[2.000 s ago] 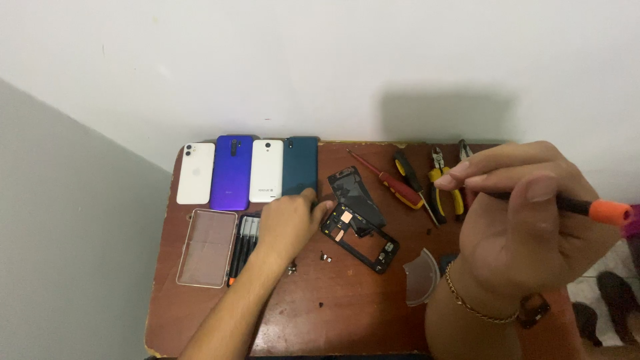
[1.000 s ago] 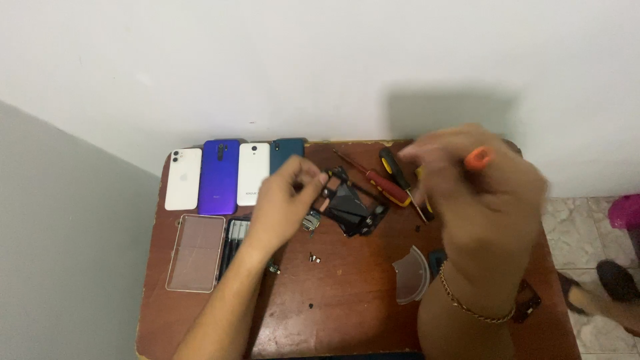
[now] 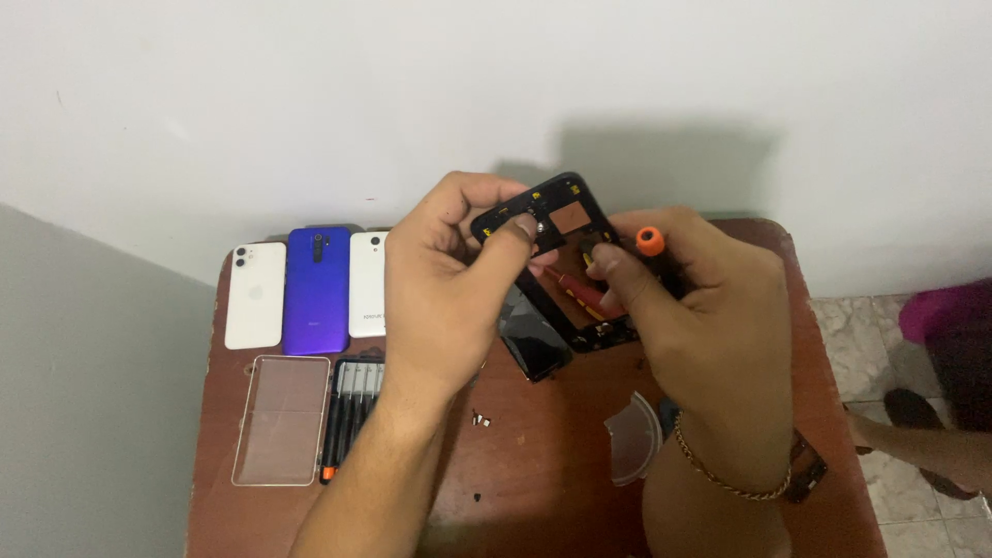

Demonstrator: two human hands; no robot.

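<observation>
A black phone mid-frame is raised and tilted above the wooden table. My left hand grips its upper left end, thumb on the inner face near a copper-coloured square. My right hand holds the frame's right edge with thumb and fingers, and also carries a precision screwdriver with an orange end cap. Through the frame's opening a red-handled screwdriver shows on the table. A dark phone screen part lies under the frame, partly covered by it.
On the table lie a white phone, a purple phone, another white phone, a clear plastic case lid, a precision screwdriver set, small metal parts and a clear curved plastic piece. Another person's leg shows at right.
My left hand has lifted the black phone frame off the table. My right hand, raised apart from it before, has come in to the frame's right edge, still with the orange-capped screwdriver.
</observation>
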